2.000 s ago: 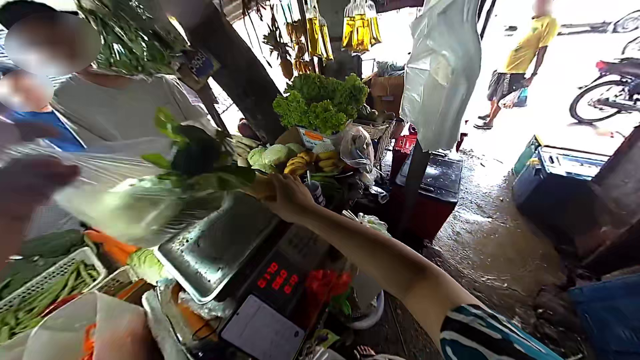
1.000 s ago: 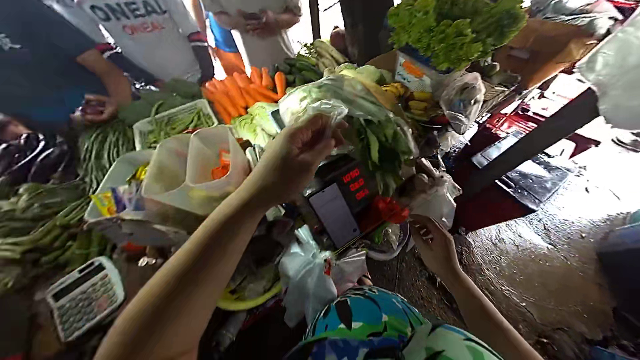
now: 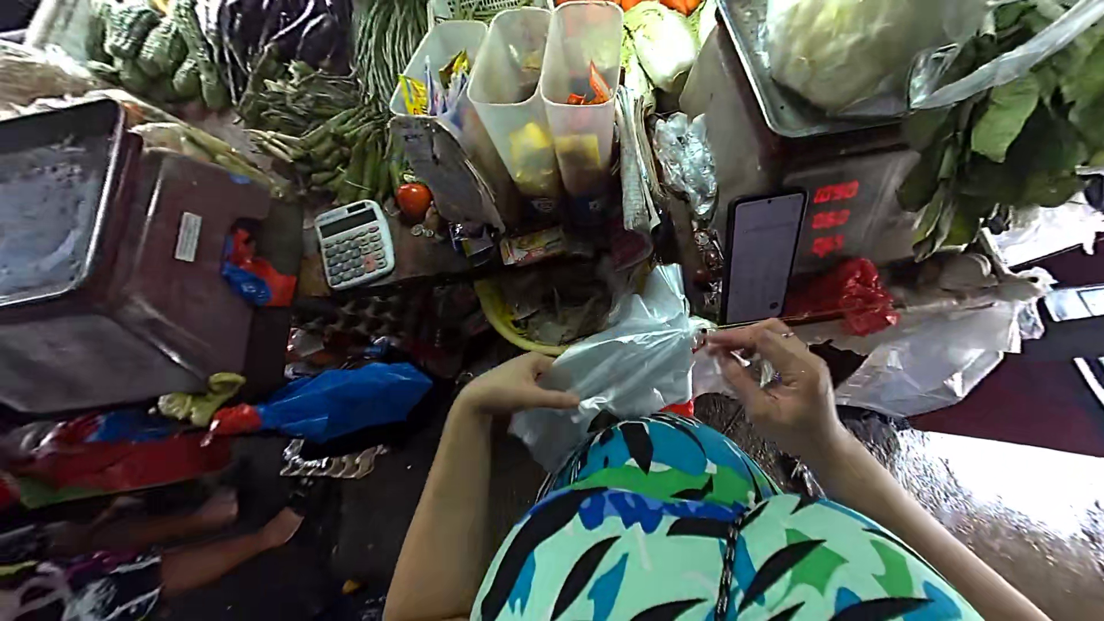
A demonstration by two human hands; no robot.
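My left hand (image 3: pixel 517 385) grips the left side of a translucent white plastic bag (image 3: pixel 634 354), just below the counter's edge. At the bag's gathered upper right part, my right hand (image 3: pixel 772 371) has its thumb and fingers close together; whether they pinch the bag or something else small is unclear. Above the right hand, a phone (image 3: pixel 764 255) leans against a digital scale (image 3: pixel 862 207) with red digits. On the metal pan (image 3: pixel 763 95) lie a pale cabbage (image 3: pixel 837 52) in clear plastic and leafy greens (image 3: pixel 1009 112).
Plastic bins (image 3: pixel 509 112) with sachets stand behind the counter's edge. A calculator (image 3: pixel 354 245) lies beside a tomato (image 3: pixel 413 199). Another scale (image 3: pixel 129 259) stands at the left. Blue bags (image 3: pixel 345 398) hang below, a yellow basin rim (image 3: pixel 496 319) shows under the counter, and another person's legs (image 3: pixel 198 539) are lower left.
My left hand has left the produce by the scale and now holds the white bag. The right hand has moved from beside the hanging bags to this bag. The view has tilted down strongly.
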